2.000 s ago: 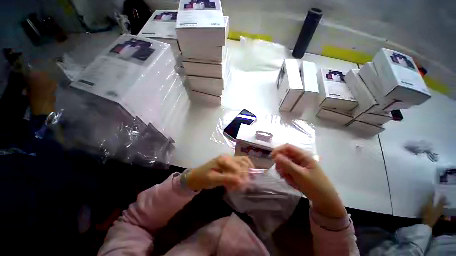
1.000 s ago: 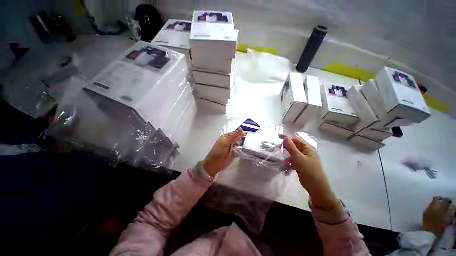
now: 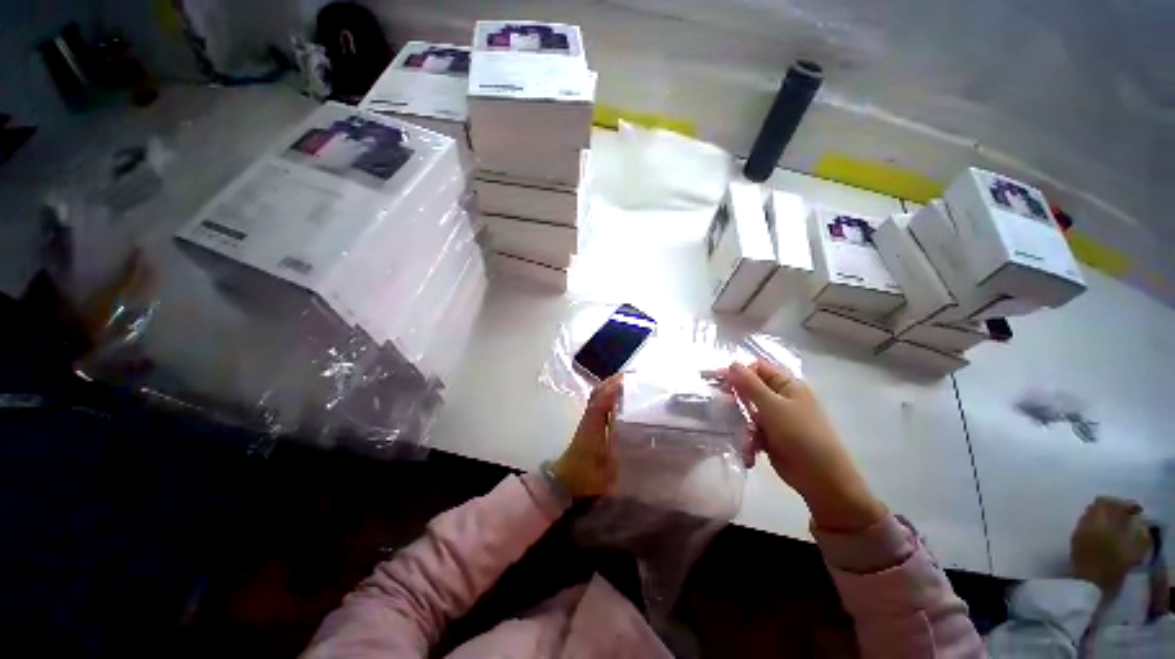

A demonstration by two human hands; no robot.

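Observation:
A clear plastic bag (image 3: 677,470) hangs loose over the bench's front edge, with a white product box (image 3: 680,409) at its upper part, seen through the shiny film. My left hand (image 3: 593,440) holds the box and bag by the left side. My right hand (image 3: 789,431) grips the bag and box at the right corner. The smartphone (image 3: 615,341) lies just behind my left hand on flat glossy clear bags (image 3: 562,366).
Large film-wrapped block of boxes (image 3: 322,206) at left; tall box stack (image 3: 531,116) behind it. More boxes (image 3: 857,261) stand back right. Dark cylinder (image 3: 783,120) at the back. Plastic scraps (image 3: 1057,415) and another person's hand (image 3: 1111,541) at right.
Both hands have moved back from near the body to the bench with the bag. The box now shows inside or under the film. The neighbour's box at right is out of view.

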